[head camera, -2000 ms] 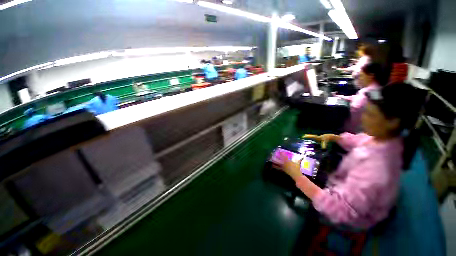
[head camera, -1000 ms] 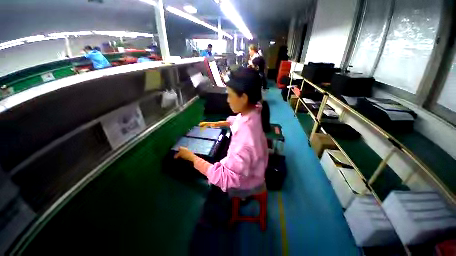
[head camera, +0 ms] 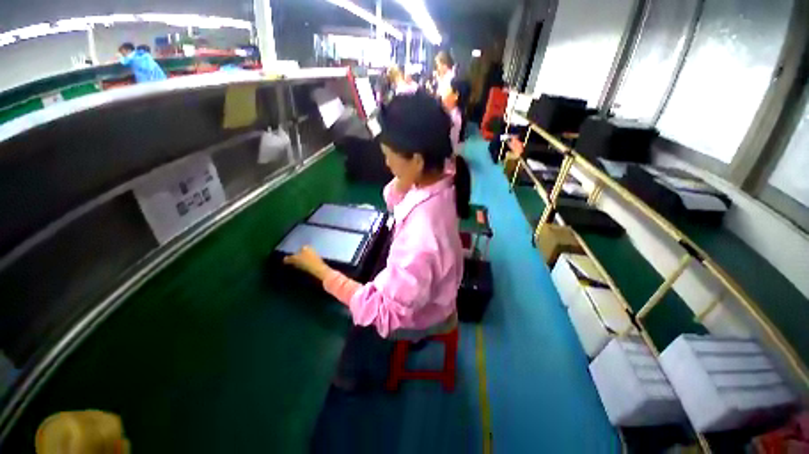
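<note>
Neither of my hands can be made out. Nearest in front, a seated coworker in a pink smock (head camera: 421,257) works at the green bench. Two tablets (head camera: 324,241) (head camera: 346,217) with pale grey-white screens lie side by side in a black tray (head camera: 286,266) before this person. The coworker's near hand (head camera: 306,259) touches the near tablet's edge; the far hand is hidden. A blurred, rounded yellow-tan thing (head camera: 82,432) is cut off at the bottom left edge; I cannot tell what it is.
A printed sheet (head camera: 182,197) hangs under the ledge at left. A red stool (head camera: 424,359) and black box (head camera: 475,291) stand by the aisle. At right, railed shelves hold black stacks (head camera: 616,140) and white blocks (head camera: 727,377). More people are farther back.
The view has swung right, bringing in the aisle and shelves, and come closer to the coworker. The tablets' screens went from pink and colourful to pale. The yellow-tan rounded thing appears at bottom left.
</note>
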